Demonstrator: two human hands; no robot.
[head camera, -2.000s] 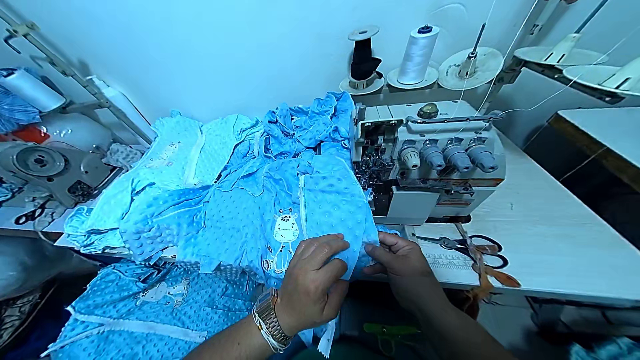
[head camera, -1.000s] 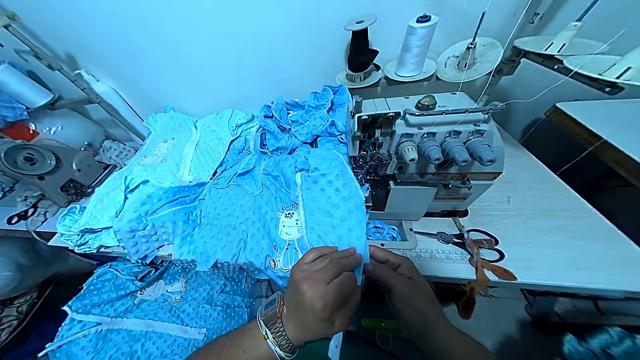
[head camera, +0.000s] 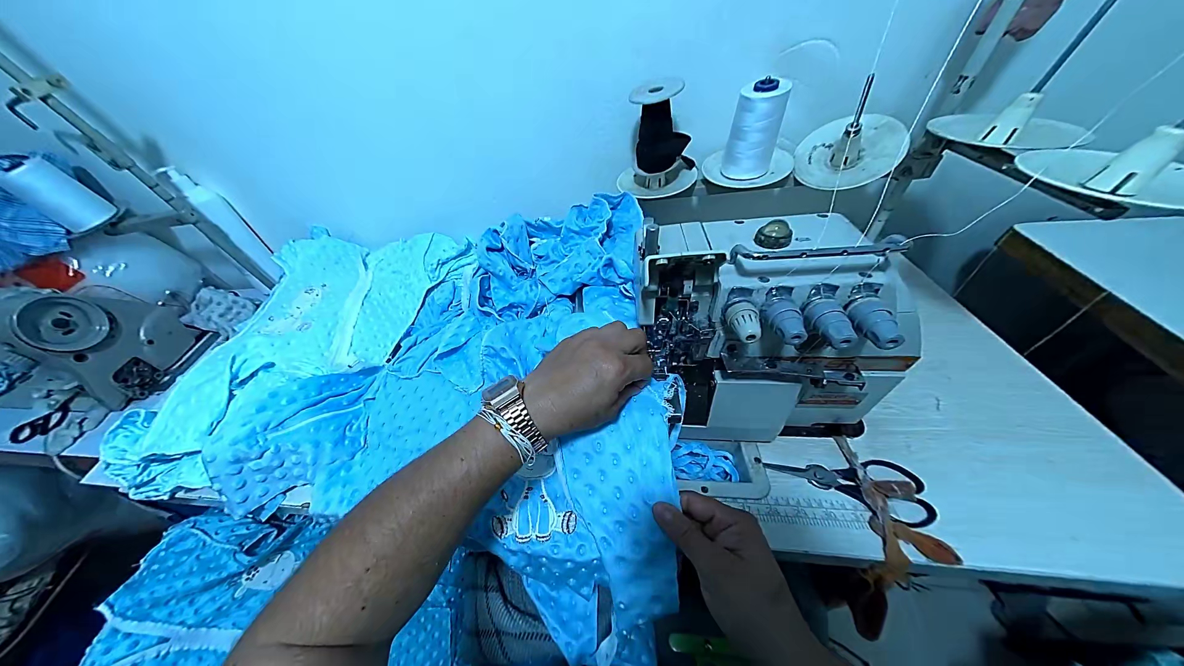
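Note:
A blue dotted garment piece (head camera: 615, 481) with an embroidered animal lies along the left side of a white overlock sewing machine (head camera: 786, 333). My left hand (head camera: 597, 375), a watch and string bracelets at its wrist, rests on the fabric beside the needle area, fingers bent; its fingertips are hidden against the machine. Lower down, my right hand (head camera: 717, 536) pinches the cloth's right edge between thumb and fingers. More blue garments (head camera: 314, 324) are heaped to the left, and a darker blue one (head camera: 203, 583) hangs below them at the front.
Scissors (head camera: 851, 481) with cloth strips tied on lie right of the machine's front, by a tray of blue scraps (head camera: 708, 462). Thread spools (head camera: 757, 129) stand behind. Another sewing machine (head camera: 92, 333) is at the left, and a second table (head camera: 1110, 268) at the right.
My left hand has moved up from the fabric's lower edge to beside the needle area. The cloth's right edge now lies against the machine. My right hand stays low at the edge.

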